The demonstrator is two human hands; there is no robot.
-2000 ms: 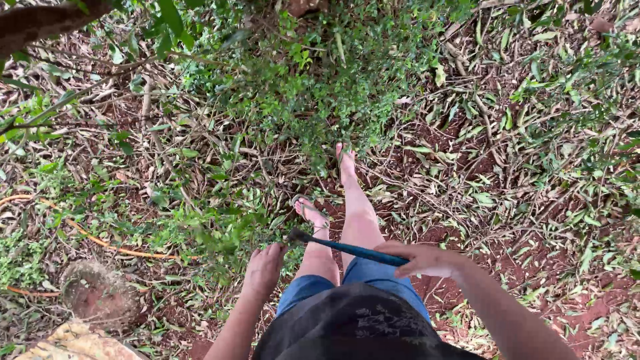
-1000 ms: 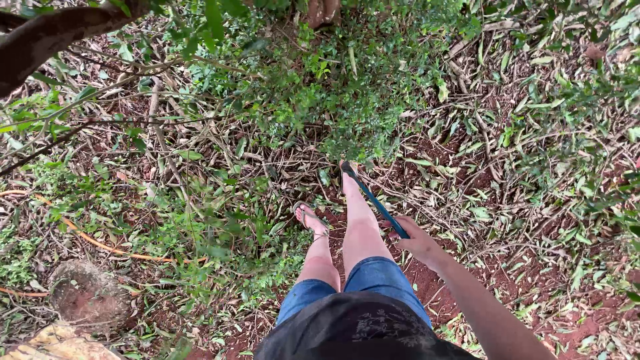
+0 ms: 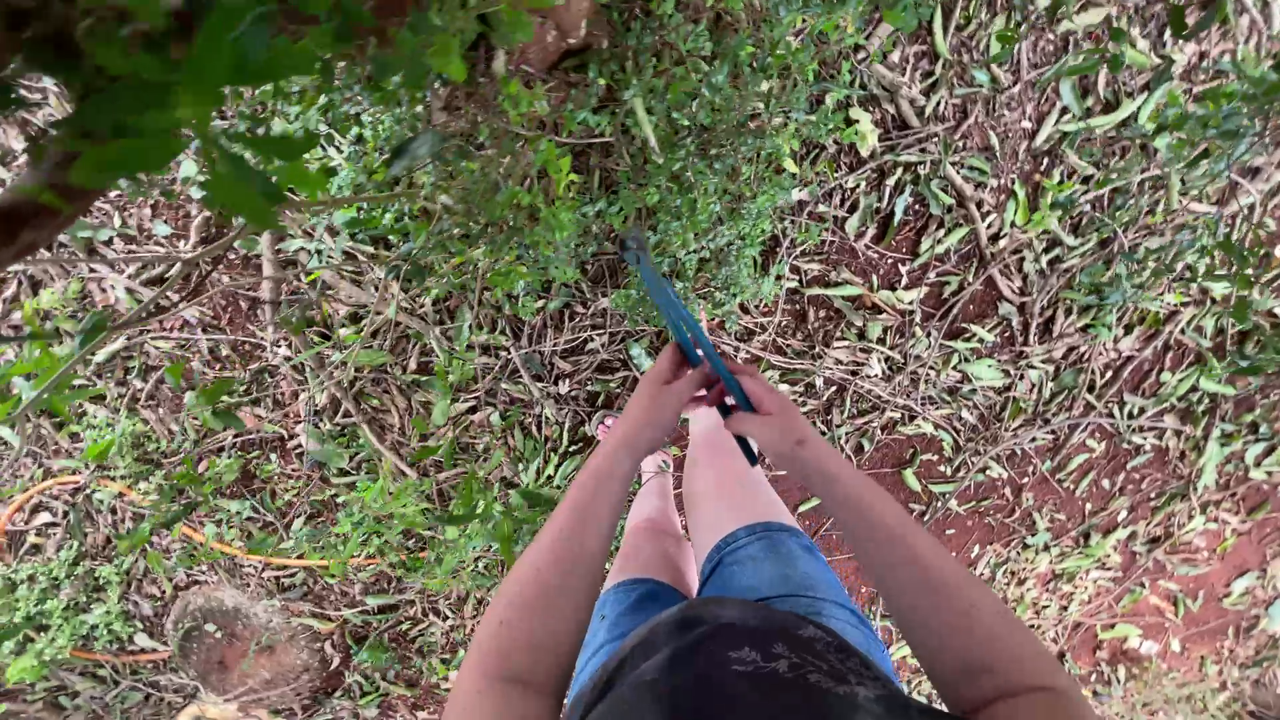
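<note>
Out in front of my legs I hold a pair of blue long-handled loppers (image 3: pixel 668 300), the dark head pointing away and up-left over low green plants. The two handles lie close together with a narrow gap. My left hand (image 3: pixel 657 395) has its fingers on the handles around their middle. Nearer to me, my right hand (image 3: pixel 772 415) grips them toward their ends, which stick out just below it. Whether the blades are apart is too small to tell.
Cut twigs and leaves litter the red soil (image 3: pixel 1190 590). A leafy branch (image 3: pixel 45 200) hangs close at the upper left. An orange hose or cord (image 3: pixel 270 558) runs past a cut stump (image 3: pixel 240 645) at the lower left. Low green plants (image 3: pixel 700 170) grow ahead of my feet.
The loppers now point away from me, up-left. My left hand, out of view a second ago, is back and on the handles. My right hand keeps its hold.
</note>
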